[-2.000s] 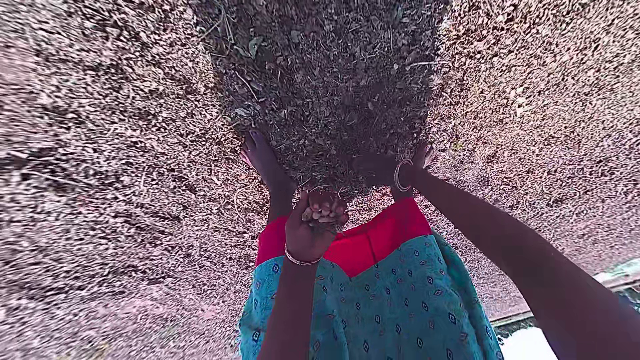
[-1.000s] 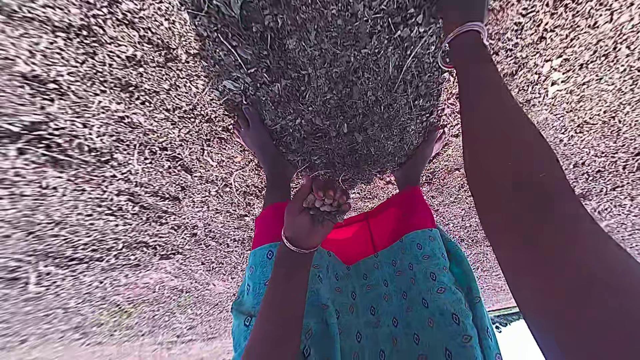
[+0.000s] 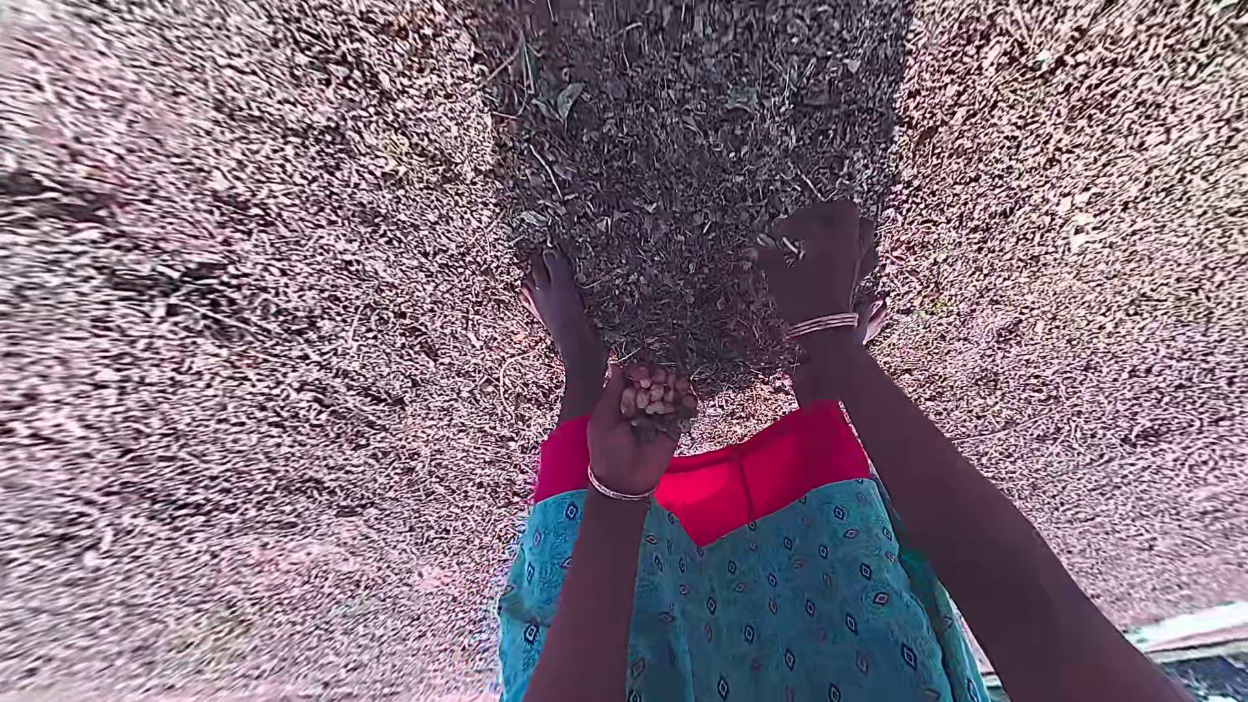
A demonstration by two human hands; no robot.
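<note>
My left hand [image 3: 634, 439], palm up with its fingers curled, holds a heap of small brownish pieces [image 3: 658, 392] that look like nuts or pods. It is low in front of my red and teal patterned garment [image 3: 760, 585]. My right hand [image 3: 814, 253] hangs over the littered ground near my right foot, back of the hand up. A small pale piece [image 3: 792, 249] shows at its fingers; whether they grip it is not plain. Each wrist wears light bangles.
My bare left foot [image 3: 558, 292] stands on the ground; my right foot [image 3: 875, 317] is mostly behind the right hand. Dry leaf litter and stalks [image 3: 673, 175] lie in the shade ahead. A pale edge [image 3: 1189, 629] runs at the lower right.
My right hand has come back from the far right of the ground, where it was a second ago, to beside my right foot. The left hand stays low with its heap.
</note>
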